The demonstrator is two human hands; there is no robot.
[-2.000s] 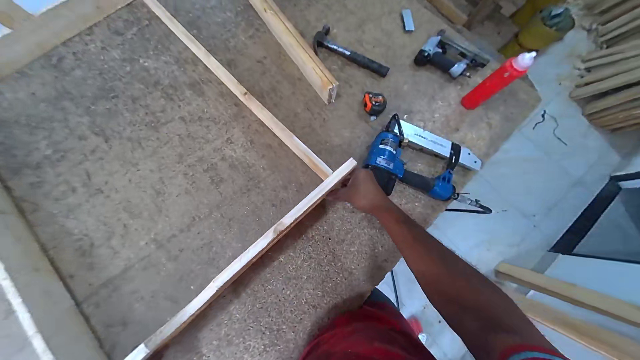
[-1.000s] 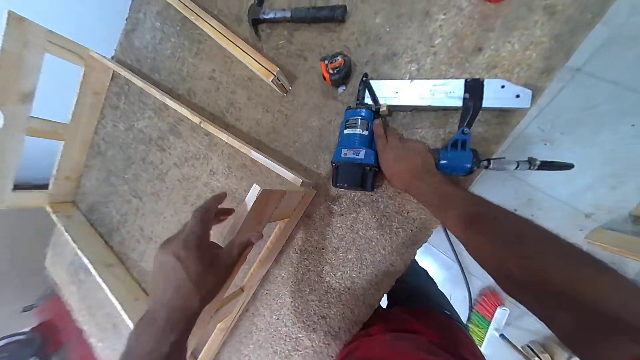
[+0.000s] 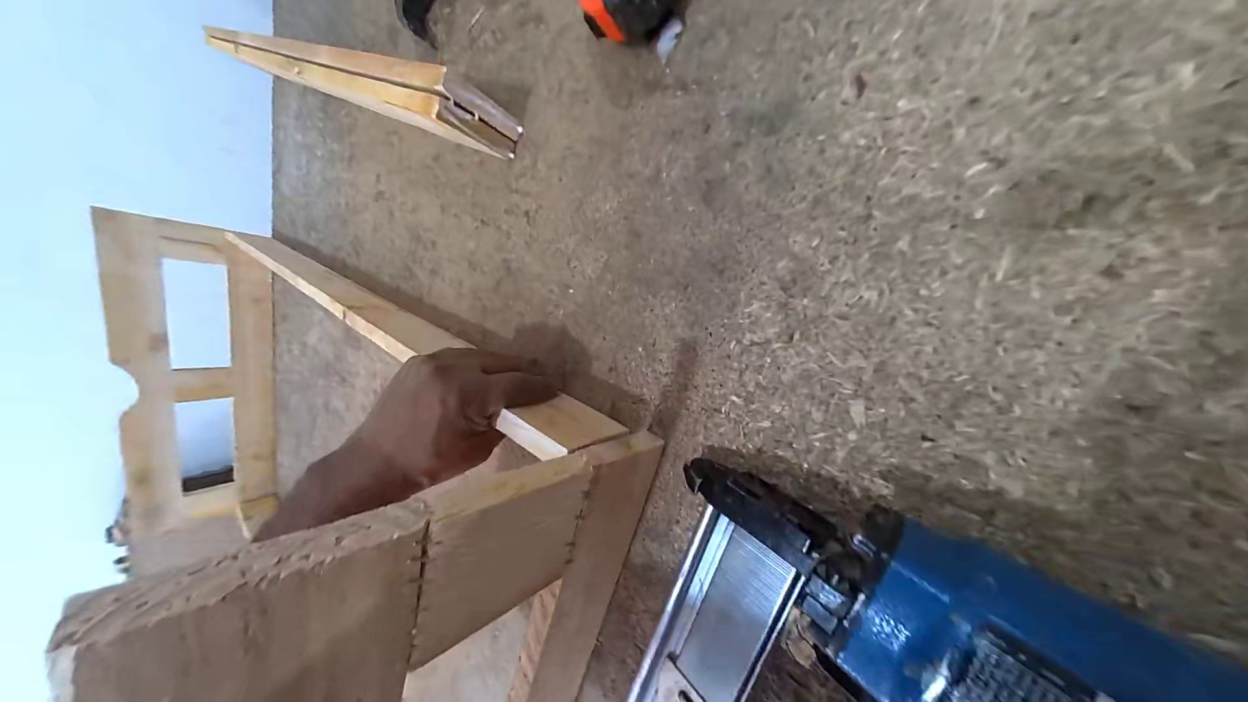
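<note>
My left hand (image 3: 444, 414) grips a long wooden rail (image 3: 375, 317) close to its near end, which meets the corner of a wooden end frame (image 3: 546, 517). At the rail's far end stands another wooden frame (image 3: 252, 390) with rectangular openings. A blue pneumatic stapler (image 3: 985, 614) with a silver magazine is at the lower right, its black nose just to the right of the frame corner. My right hand is outside the view, so its hold on the stapler cannot be seen.
Joined wooden strips (image 3: 370, 88) lie on the chipboard surface (image 3: 877, 273) at the upper left. An orange and black tape measure (image 3: 629, 15) and part of a black-handled tool (image 3: 416, 15) show at the top edge. A pale area lies beyond the board's left edge.
My left hand has moved from above the end frame onto the rail. The stapler has come round to the frame corner, and my right hand has left the view. The view is much closer and turned.
</note>
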